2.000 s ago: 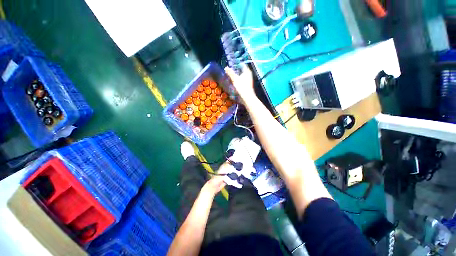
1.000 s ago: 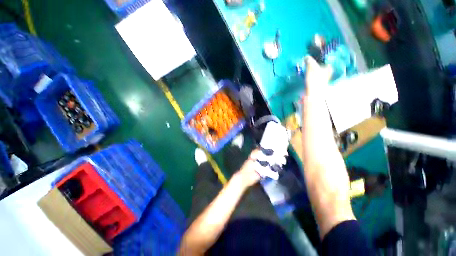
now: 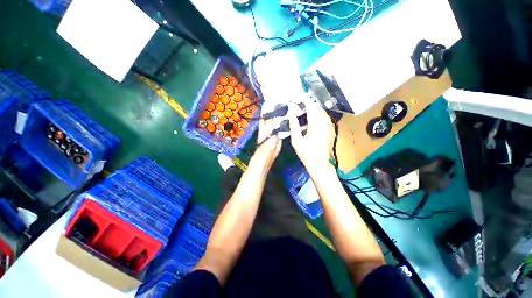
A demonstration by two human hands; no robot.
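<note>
A white extension socket (image 3: 279,78) is in front of me at the bench edge, overexposed at its far end. Black plugs (image 3: 281,110) sit at its near end, with a thin dark cable running left over the crate. My left hand (image 3: 269,135) holds the socket's near end from the left. My right hand (image 3: 312,129) is at the same end from the right, its fingers around a black plug. The fingertips are partly blurred by glare.
A blue crate (image 3: 191,125) of orange-rimmed round parts stands left of my hands. On the teal bench (image 3: 402,233) are a white box (image 3: 385,58), cardboard (image 3: 356,145) with two black discs, and a black unit (image 3: 396,180) with wires. Blue crates are at left.
My right hand has come back from over the bench to the socket. The socket and my left hand have moved up to the bench edge. The view has shifted.
</note>
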